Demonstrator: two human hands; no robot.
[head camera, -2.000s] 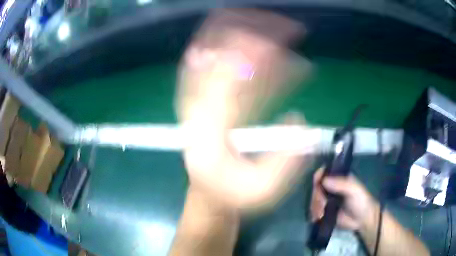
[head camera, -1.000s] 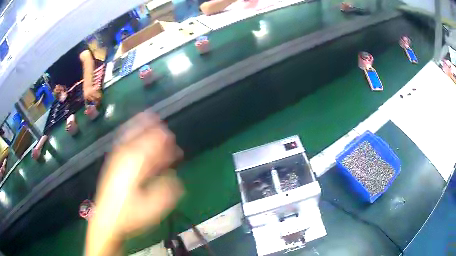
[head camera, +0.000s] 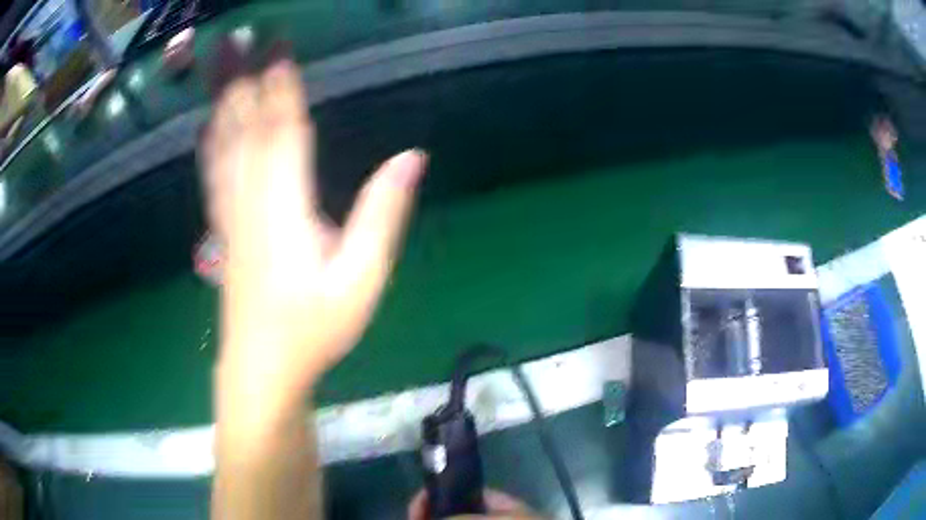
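My left hand (head camera: 279, 234) is raised over the green conveyor belt (head camera: 528, 254), fingers stretched and thumb spread, with nothing seen in its grasp. A dark reddish blur lies at its fingertips; I cannot tell what it is. Part of a pink fan head (head camera: 209, 259) shows on the belt beside my left wrist. My right hand (head camera: 492, 505), mostly cut off by the bottom edge, is closed around the black electric screwdriver (head camera: 455, 462), whose cable curls from its upper end.
The white-grey screw feeder (head camera: 751, 335) stands at the right, with a blue screw bin (head camera: 861, 355) beside it. A pink fan with a blue battery (head camera: 890, 168) lies on the belt at the far right. A white edge strip (head camera: 132, 450) borders the bench. Small pinkish items (head camera: 179, 49) are at upper left.
The view has swung, so the feeder and bin now appear further right. My left hand appears higher with its thumb spread. The screwdriver and part of my right hand now show clearly.
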